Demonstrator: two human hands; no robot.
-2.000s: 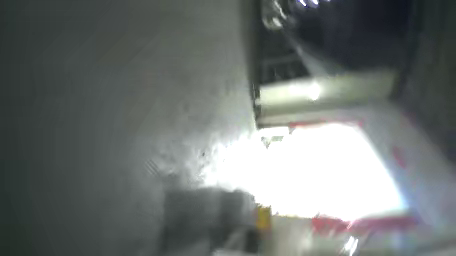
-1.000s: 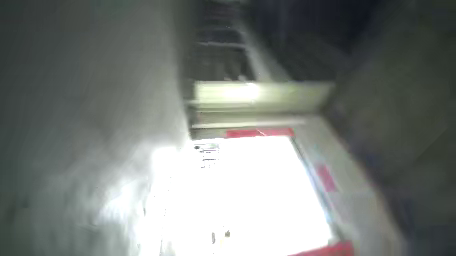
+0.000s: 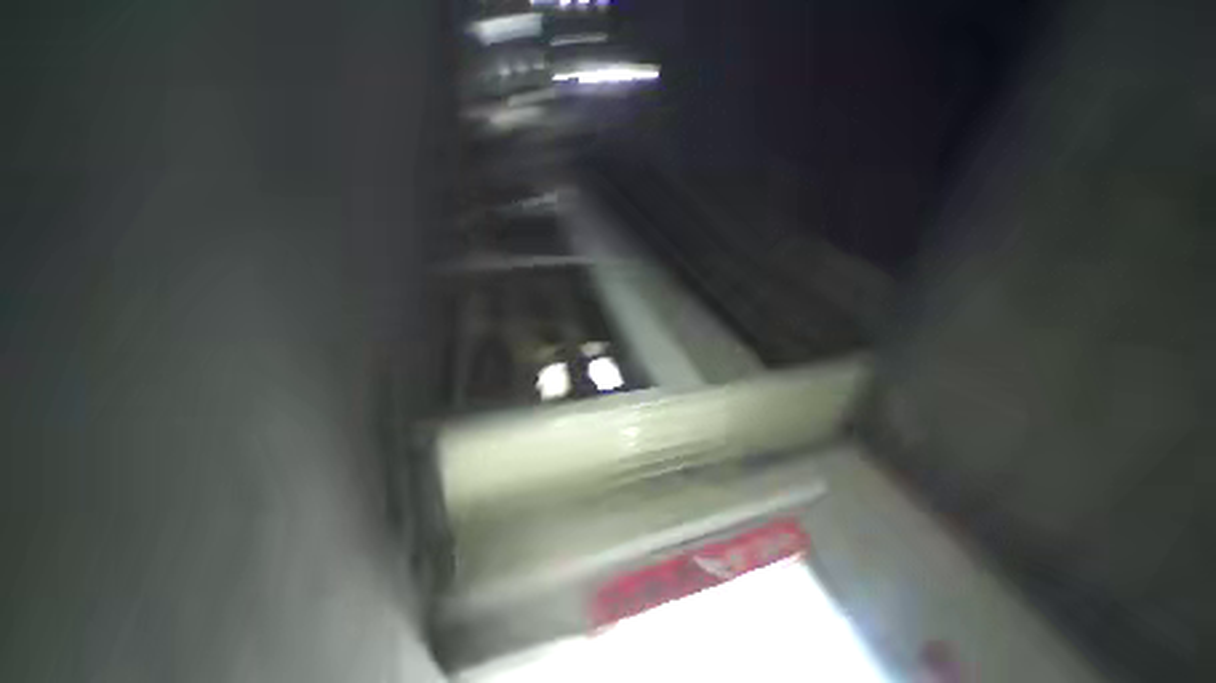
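Note:
Neither of my hands can be made out in this dim, blurred view. A pale yellow-green panel or beam lies across the lower middle, slightly tilted. Below it is a red strip with faint pale marks, along the upper edge of a glaring white opening or surface. I cannot tell what is inside the glare.
A grey blurred surface fills the left side. A dark grey surface slopes down the right. A pale bar runs upward behind the panel, beside two small bright spots. Bright streaks show at the top.
The panel, red strip and white glare have moved lower in the view, and less glare shows. Bright spots and streaks now show above the panel. The bright patch on the left surface is gone.

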